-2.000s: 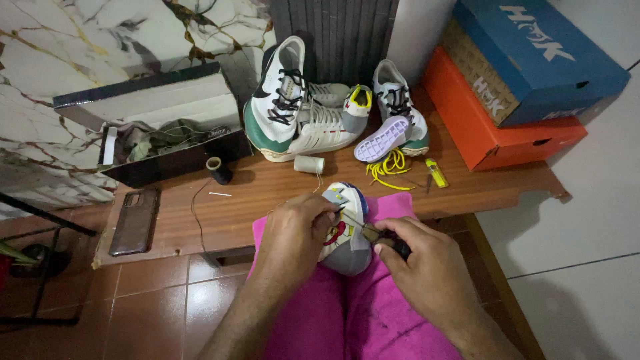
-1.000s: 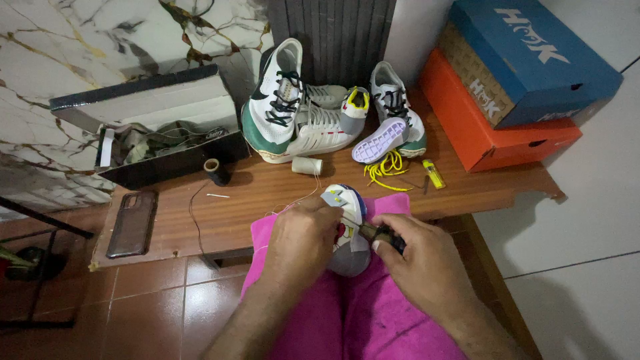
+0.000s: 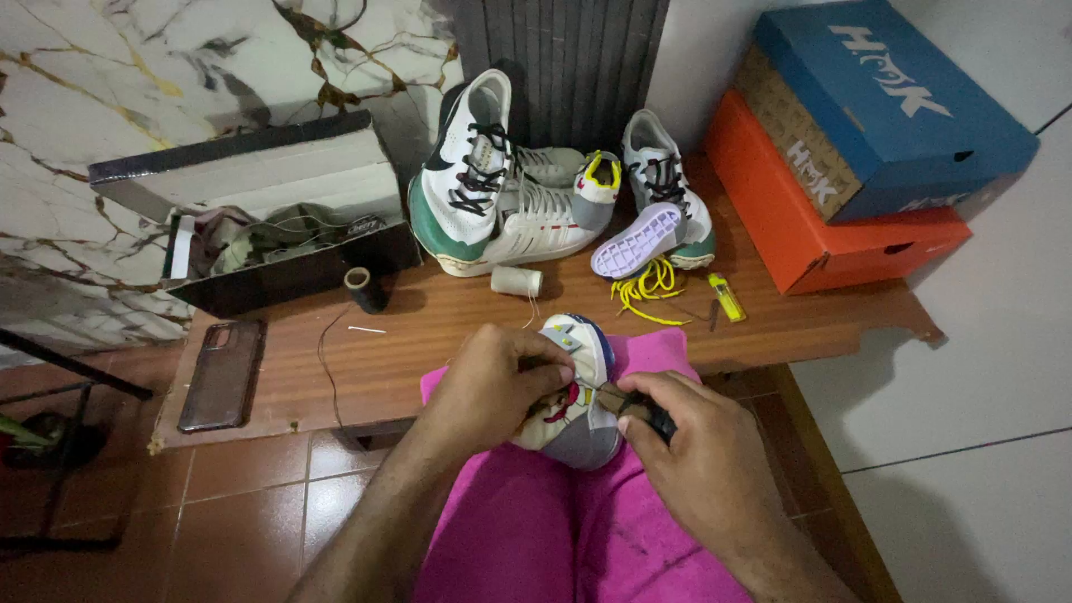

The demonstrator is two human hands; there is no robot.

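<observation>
A small sneaker [image 3: 586,448] with a grey heel and a white and blue toe lies over a pink cloth [image 3: 536,519] on my lap. My left hand [image 3: 502,377] grips the shoe's upper near the opening, fingers bent. My right hand [image 3: 687,427] is closed around a dark-handled tool [image 3: 636,408], whose tip touches the shoe's side beside a light grey strip; the kind of tool is unclear. Just beyond the shoe on the bench, a white thread spool [image 3: 517,281] lies on its side, with a thread running from it towards my left hand. My left fingers hide part of the upper.
The wooden bench [image 3: 435,335] holds larger sneakers [image 3: 477,180], a small shoe's purple sole [image 3: 638,241], yellow laces [image 3: 645,293], a yellow lighter [image 3: 726,297], a black thread spool [image 3: 365,290], a phone case [image 3: 222,377], an open black box [image 3: 276,268] and stacked blue and orange shoeboxes [image 3: 837,209].
My left hand has shifted along the shoe towards its opening since two seconds ago. The right hand stays at the shoe's side with the tool.
</observation>
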